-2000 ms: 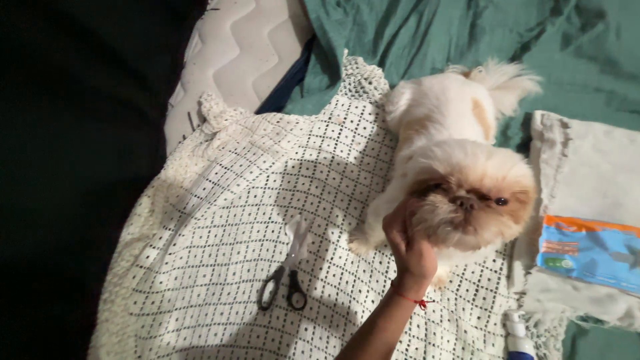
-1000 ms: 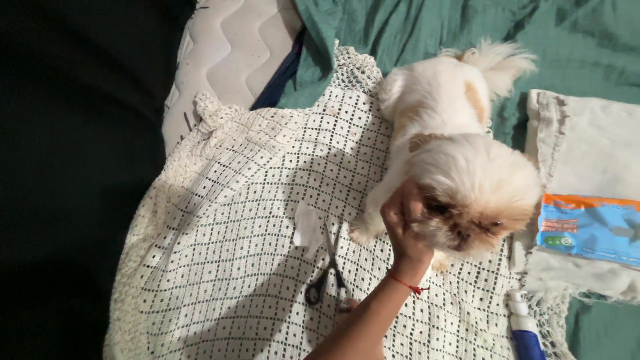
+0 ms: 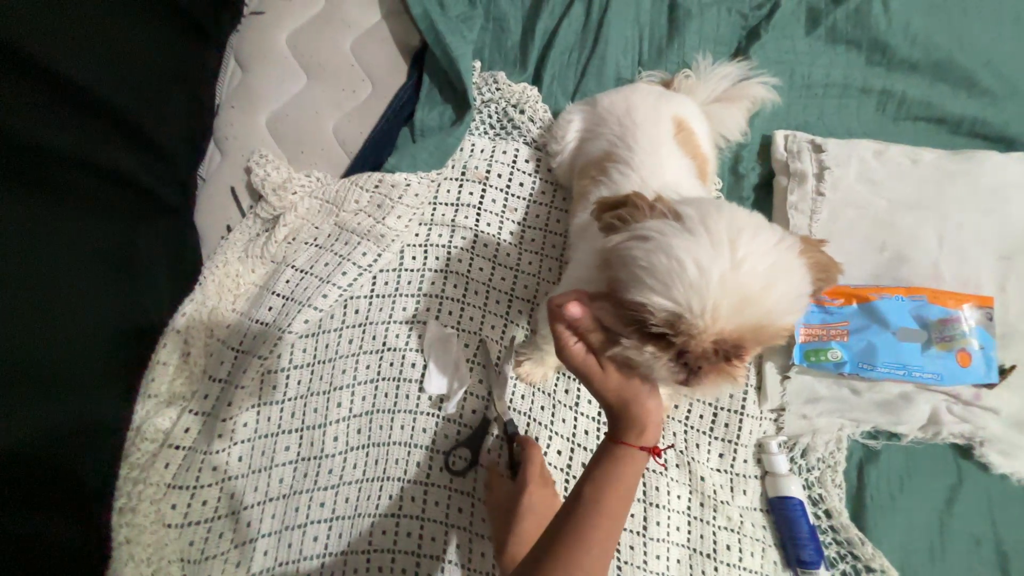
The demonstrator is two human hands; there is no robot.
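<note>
A small white and tan long-haired dog [image 3: 640, 152] stands on a white crocheted cloth [image 3: 320, 384], its head tilted down. My left hand [image 3: 600, 352], with a red string bracelet at the wrist, cups the side of its jaw from below. Under my left forearm, my right hand [image 3: 524, 488] has its fingers around one black handle of a pair of scissors [image 3: 500, 400]. The scissors' blades are slightly apart, pointing up near the dog's front paw [image 3: 536, 360]. Left of the blades lies a crumpled white wipe or tissue [image 3: 444, 366].
A blue and orange wipes packet [image 3: 896, 336] lies on a folded white cloth [image 3: 912, 192] at the right. A white and blue pump bottle [image 3: 792, 512] lies at lower right. Green fabric [image 3: 880, 64] spreads behind, beside a bare patch of mattress [image 3: 320, 80].
My right hand has come in from below and taken hold of the scissors' handle. The dog's face, turned up two seconds ago, has dipped. My left hand stays at its jaw.
</note>
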